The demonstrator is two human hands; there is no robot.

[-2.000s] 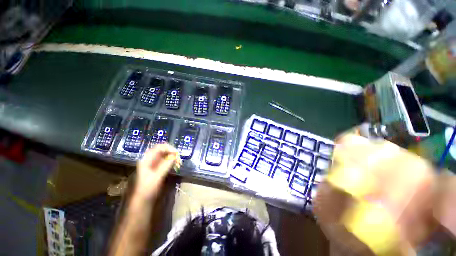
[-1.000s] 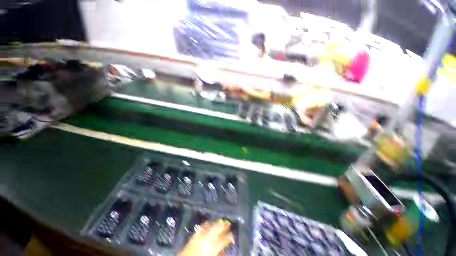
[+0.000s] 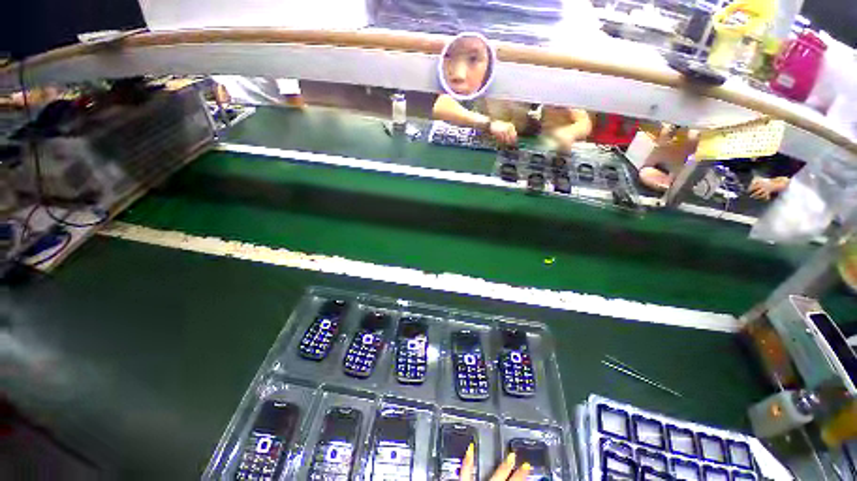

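Note:
A clear phone tray (image 3: 428, 408) lies at the bottom centre with two rows of dark keypad phones. An upper-row phone (image 3: 411, 350) shows its dark screen above pale keys. Fingertips of what looks like my left hand (image 3: 494, 467) show at the bottom edge, over the fourth and fifth lower-row phones. The rest of that hand is cut off, so its grip is hidden. A white lens tray (image 3: 584, 427) with black-edged rectangular pieces lies right of the phone tray, cut off below. My right hand is out of the picture.
A thin silvery stick (image 3: 641, 376) lies behind the lens tray. A boxed device (image 3: 816, 352) and a small pale bottle (image 3: 782, 411) stand at right. A green conveyor (image 3: 376, 225) runs beyond a white strip. Across it, people's hands work at another tray (image 3: 573, 176).
The view has tilted up, showing the opposite side. My left hand has moved right along the lower phone row and mostly out of frame. My right hand, blurred at right earlier, has left view.

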